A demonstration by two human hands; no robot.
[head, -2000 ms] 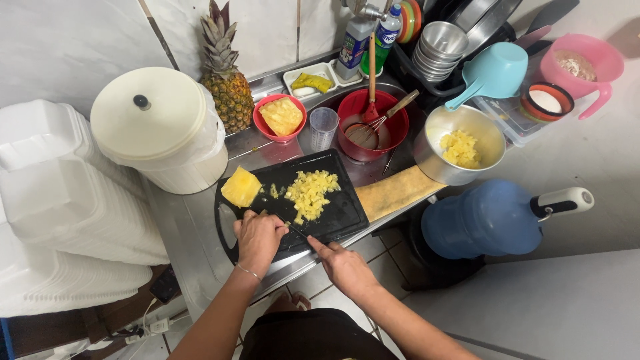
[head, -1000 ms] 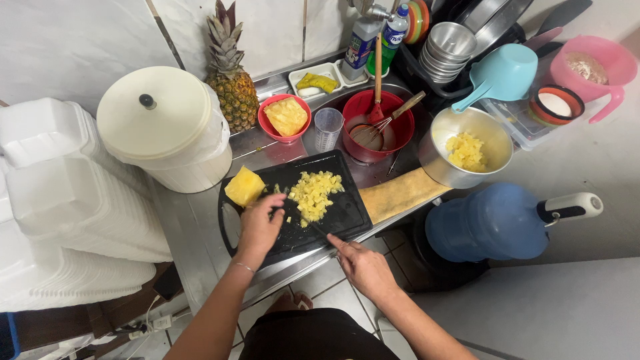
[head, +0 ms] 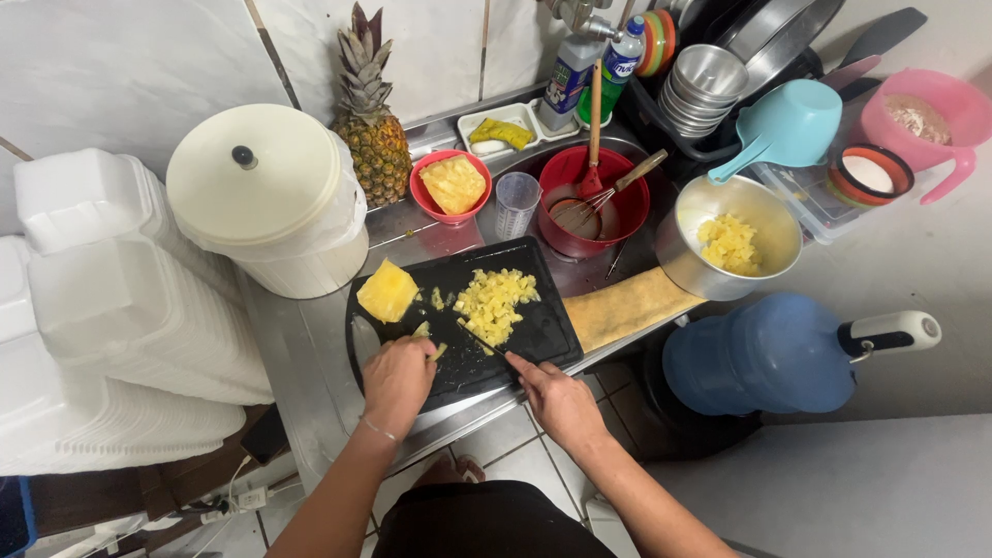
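My left hand (head: 400,380) is over the lower left of the black cutting board (head: 457,384), with a thin piece of pineapple (head: 437,353) at its fingertips. A knife (head: 482,338) is held by its handle in my right hand (head: 559,399); its blade reaches the lower edge of the diced pineapple (head: 496,302). A larger pineapple chunk (head: 387,291) rests at the board's upper left, with small scraps beside it. Diced pineapple (head: 728,242) also lies in the metal pot (head: 674,232). A red bowl (head: 419,203) behind the board holds a peeled pineapple piece (head: 453,184).
Behind the board stand a whole pineapple (head: 376,147), a clear measuring cup (head: 517,205) and a red pot (head: 571,246) with a whisk (head: 620,182). A lidded white bucket (head: 256,186) and stacked foam containers (head: 132,325) are left; a blue water jug (head: 756,356) is right.
My left hand has moved down the board, away from the large chunk, and now has a thin pineapple piece at its fingers. The knife stays in my right hand.
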